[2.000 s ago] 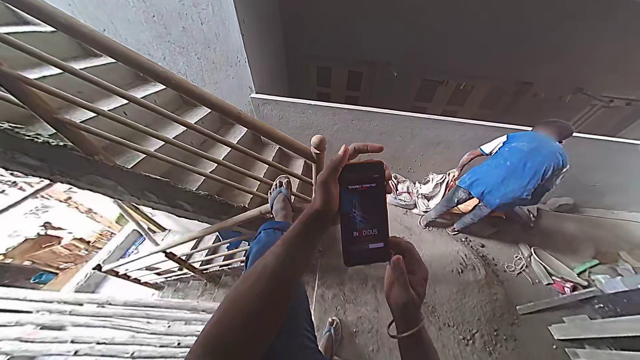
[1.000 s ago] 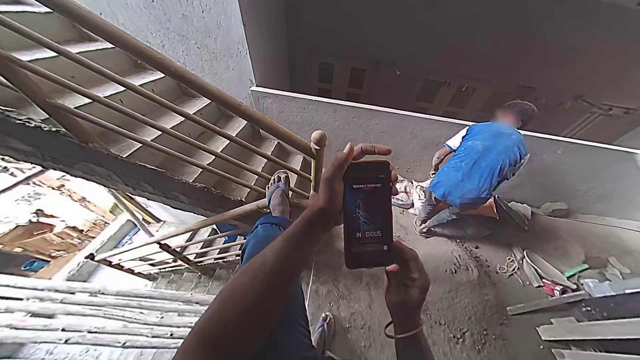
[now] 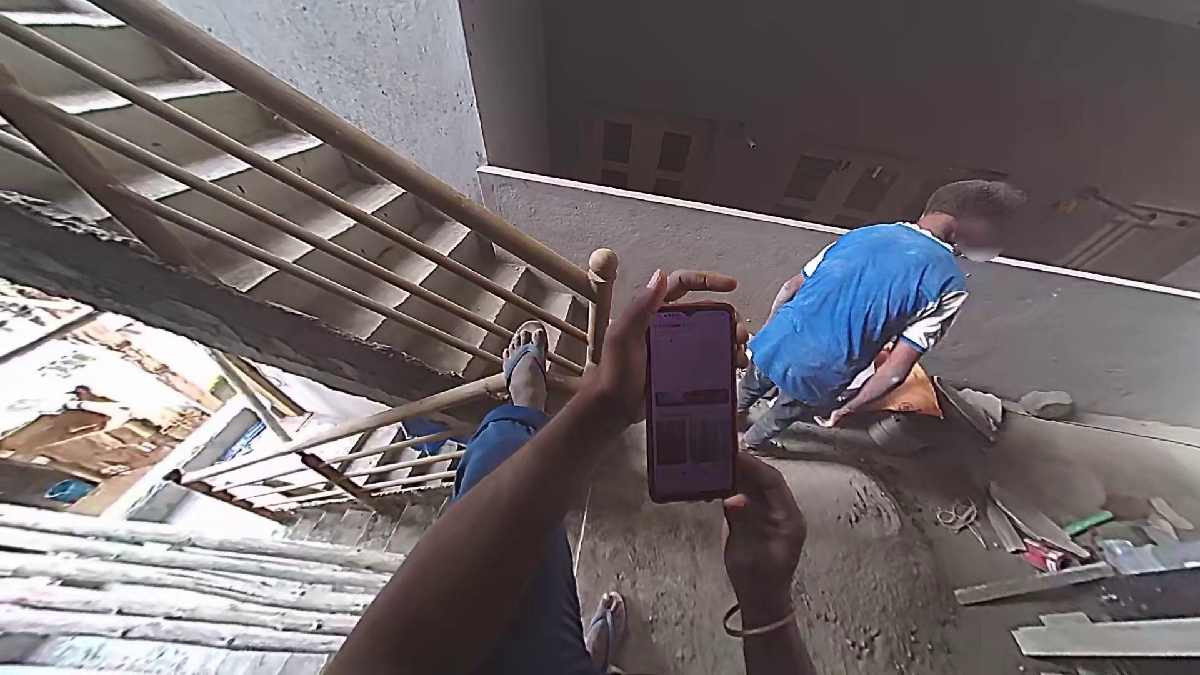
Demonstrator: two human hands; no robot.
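A smartphone (image 3: 692, 403) in a dark case is held upright in front of me, its lit screen facing me and showing a pale page with dark blocks. Gripping its upper left side is my left hand (image 3: 647, 347), with fingers reaching around the top and behind. My right hand (image 3: 764, 520), with a bangle at the wrist, holds the phone's lower right corner; some of its fingers are hidden behind the case.
A metal stair railing (image 3: 394, 202) and concrete steps (image 3: 281, 150) lie left. One sandaled foot (image 3: 525, 361) is by the newel post. A person in blue (image 3: 858, 305) bends over a sack (image 3: 905, 394). Wooden boards (image 3: 1116, 637) and debris lie right, beside a sand heap (image 3: 844, 525).
The phone's screen has gone from a dark picture to a pale page. The person in blue has risen from a crouch to a bent stance.
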